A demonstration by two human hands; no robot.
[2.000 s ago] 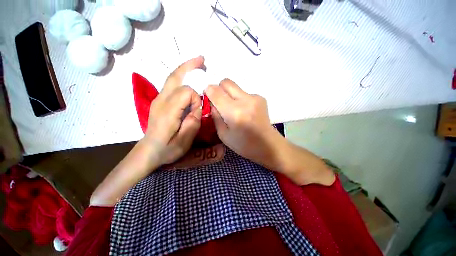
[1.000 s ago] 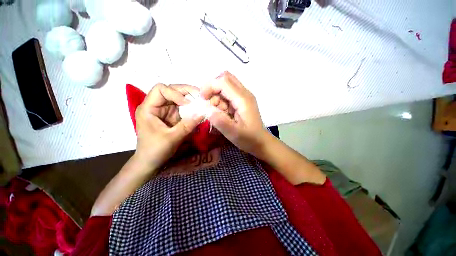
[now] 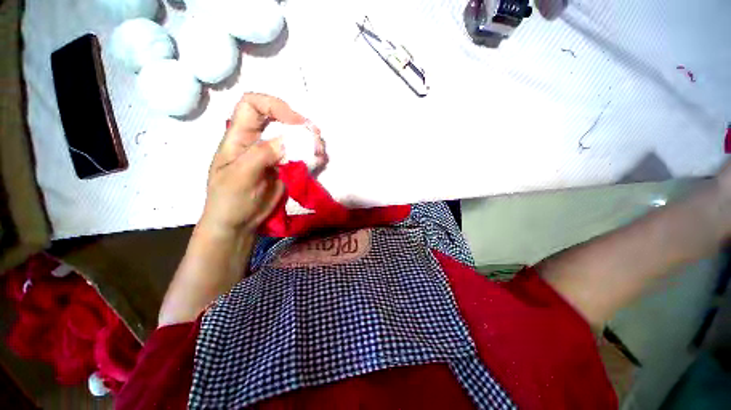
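Note:
My left hand (image 3: pixel 244 168) holds a white pompom (image 3: pixel 298 146) and a red plush piece (image 3: pixel 308 192) at the table's front edge. The pompom sits between the fingertips, and the plush hangs below it, its lower part lying over the top of my apron. My right arm is stretched out to the right. My right hand (image 3: pixel 719 196) is blurred and cut off by the right picture edge, so its fingers and anything in them are hidden. No needle or thread can be made out at the pompom.
Several white pompoms (image 3: pixel 170 86) lie at upper left beside a black phone (image 3: pixel 86 108). Metal snips (image 3: pixel 394 58) lie beyond my hands, and a silver-black counter (image 3: pixel 494 20) at the top. A red heap (image 3: pixel 68 320) is low at left. Thread snippets lie at right.
My right hand has left the pompom and swung far out to the right edge. My left hand alone keeps the pompom and red piece, and more of the red cloth now shows across the apron.

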